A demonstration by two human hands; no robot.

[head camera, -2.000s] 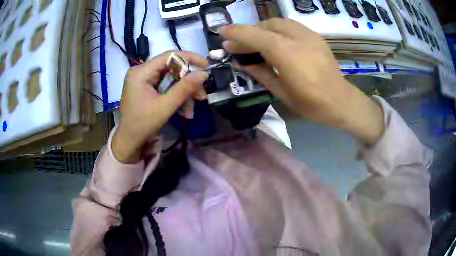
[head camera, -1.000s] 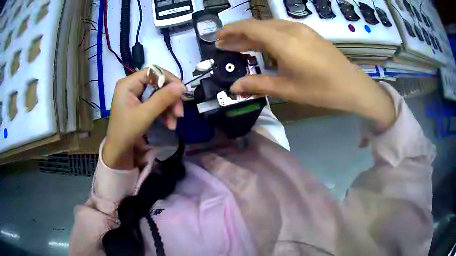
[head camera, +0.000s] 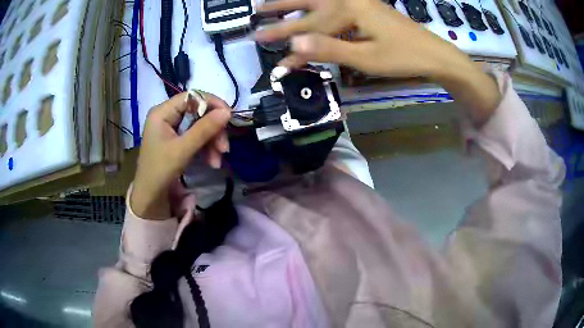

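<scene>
A black round fan unit (head camera: 305, 96) lies flat in the silver-white nest of the test fixture (head camera: 315, 122). My left hand (head camera: 182, 138) is left of the fixture, its thumb and fingers shut on a small white connector (head camera: 196, 102). Thin wires run between this hand and the fixture's left side. My right hand (head camera: 358, 38) is above the fixture and over its arm, fingers spread, thumb near the nest's top left corner. It shows nothing held. The fixture arm's disc is mostly hidden behind this hand.
A handheld meter (head camera: 225, 15) is at the top, with a black cable. A coiled cable (head camera: 166, 48) and red and black wires are left of it. A foam tray with empty cutouts (head camera: 64, 122) is at the left. Foam trays with black units (head camera: 442, 40) are at the upper right.
My right hand has come off the fan unit and moved up over the fixture arm, leaving the unit in full view. My left hand still holds the connector, slightly further left than at first.
</scene>
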